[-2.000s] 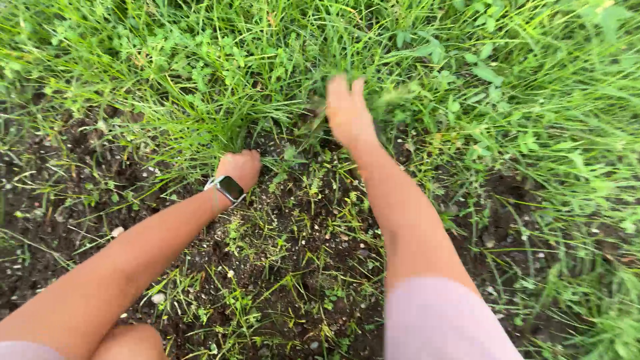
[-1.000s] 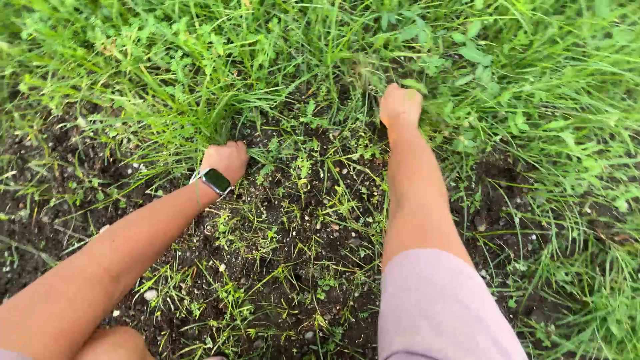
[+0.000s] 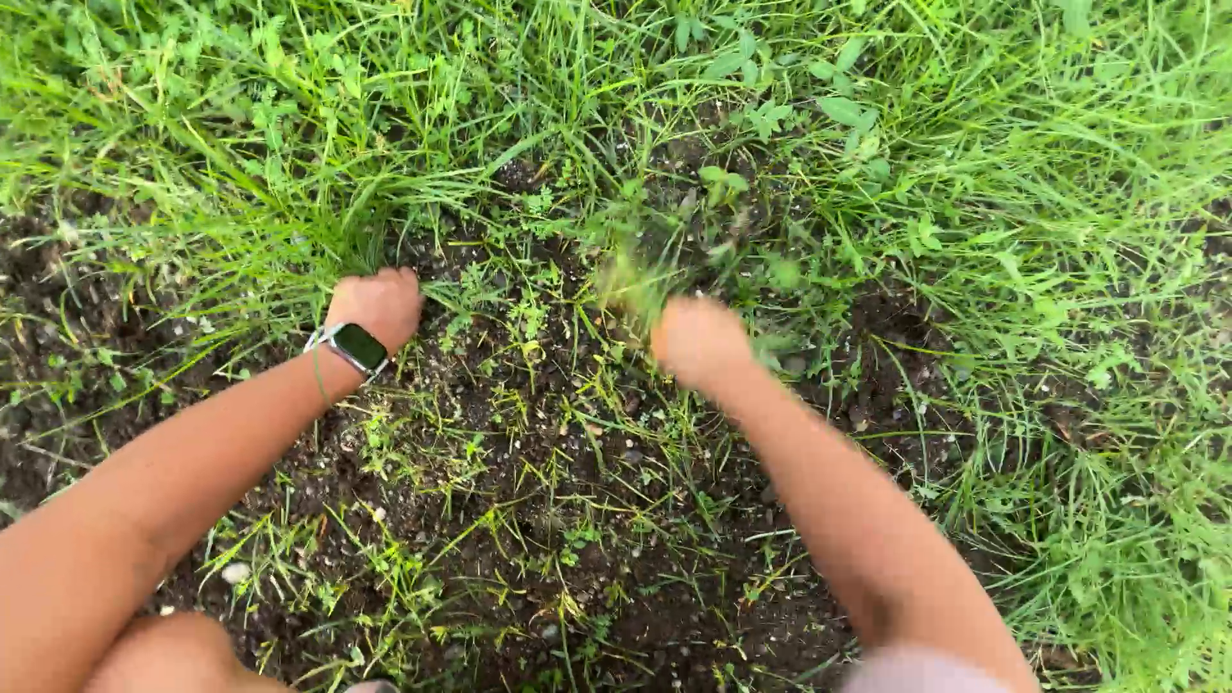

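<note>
My left hand (image 3: 377, 306) is a closed fist at the base of a tuft of long green grass (image 3: 356, 226), its knuckles up; the fingertips are hidden, so whether it grips the blades is unclear. A smartwatch (image 3: 354, 348) with a dark face is on that wrist. To the right, my right hand (image 3: 701, 342) is blurred by motion, with its fingers curled around a small bunch of green weeds (image 3: 630, 284) that sticks out at its upper left. Dark soil with sparse sprouts (image 3: 539, 404) lies between and below the hands.
Dense grass covers the top and the right side. A broad-leaved weed (image 3: 847, 111) grows at the upper right. Bare dark soil (image 3: 885, 337) shows right of my right hand. A pale stone (image 3: 235, 574) lies at the lower left, close to my bent knee (image 3: 173, 654).
My right hand has moved left and toward me from its place at the grass edge a second ago. My left hand stays by the same grass tuft.
</note>
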